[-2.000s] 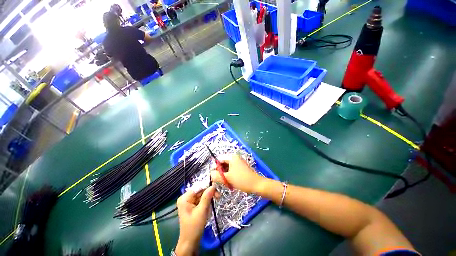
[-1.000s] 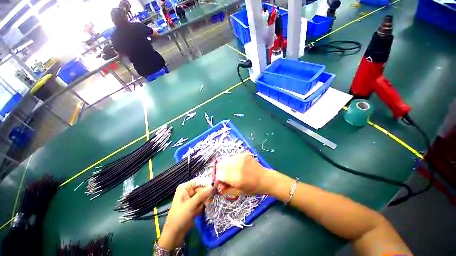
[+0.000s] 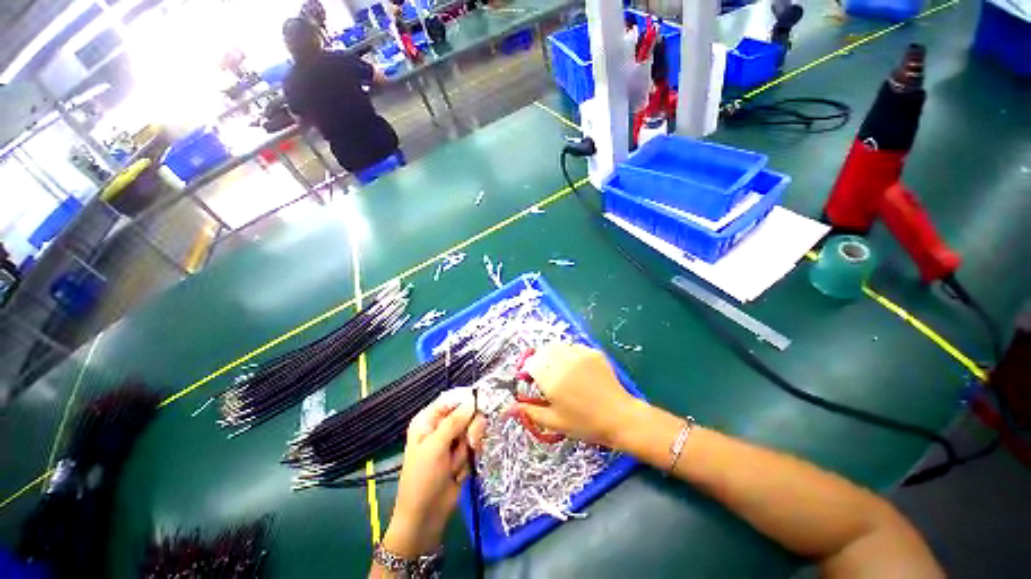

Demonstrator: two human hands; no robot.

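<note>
My left hand [image 3: 439, 458] pinches a single black cable [image 3: 476, 509] that hangs down over the tray; its upper end is at my fingertips. My right hand [image 3: 577, 390] holds small red-handled scissors [image 3: 527, 398], their dark tip pointing left, close to the cable end. The blades are too small to read clearly. Below both hands lies a blue tray [image 3: 620, 469] filled with white-silver scraps [image 3: 531, 486]. A fanned bundle of black cables with pale ends [image 3: 379, 424] rests partly over the tray's left side.
A second black bundle [image 3: 311, 362] lies behind. Darker cable piles [image 3: 91, 464] are at lower left. To the right are a steel ruler [image 3: 730, 312], stacked blue trays [image 3: 695, 198] on white paper [image 3: 780, 255], green tape [image 3: 842, 268], a red heat gun [image 3: 876, 175] and a black cord [image 3: 791, 379]. A person [image 3: 339, 107] stands beyond.
The view has shifted, so the bench things sit further right. The scissors' red handles have opened wider, and their tip has moved from pointing upward to pointing left. My left hand still pinches a cable.
</note>
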